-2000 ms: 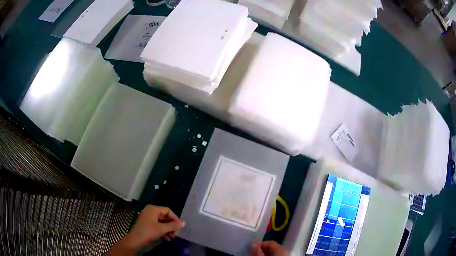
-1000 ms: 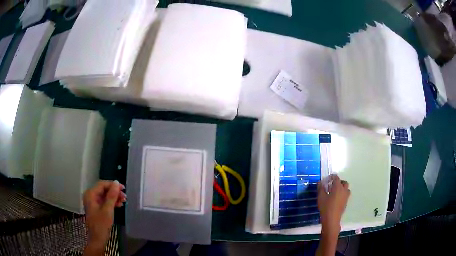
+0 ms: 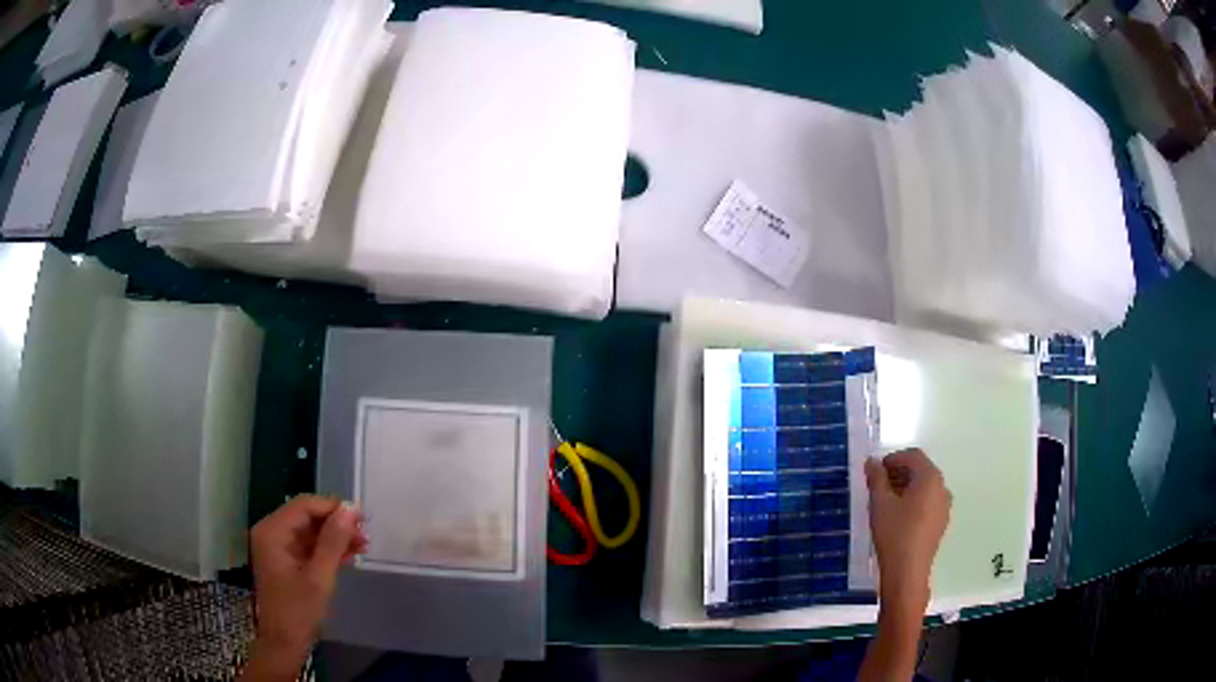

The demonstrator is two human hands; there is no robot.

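The solar cell string [image 3: 794, 466], dark blue with white side strips, lies on a pale sheet stack [image 3: 974, 493] at right. My right hand [image 3: 910, 513] pinches its right edge, which looks slightly raised. A grey translucent sheet [image 3: 440, 357] lies left of it, and a pale square with a dark outline [image 3: 440, 486] shows through. My left hand [image 3: 307, 553] is over this sheet's left edge, fingertips together, with nothing visible in them.
Yellow [image 3: 610, 500] and red [image 3: 571, 520] loops lie between sheet and stack. Grey-green plates [image 3: 160, 433] stand at left. Backsheets [image 3: 240, 113], a thick film stack [image 3: 494, 160], a paper label [image 3: 758, 233] and a ragged white stack [image 3: 1020, 200] are behind.
The view has swung right. My right hand has moved from the grey sheet to the cell string and now grips its edge. My left hand has shifted slightly right over the grey sheet's edge.
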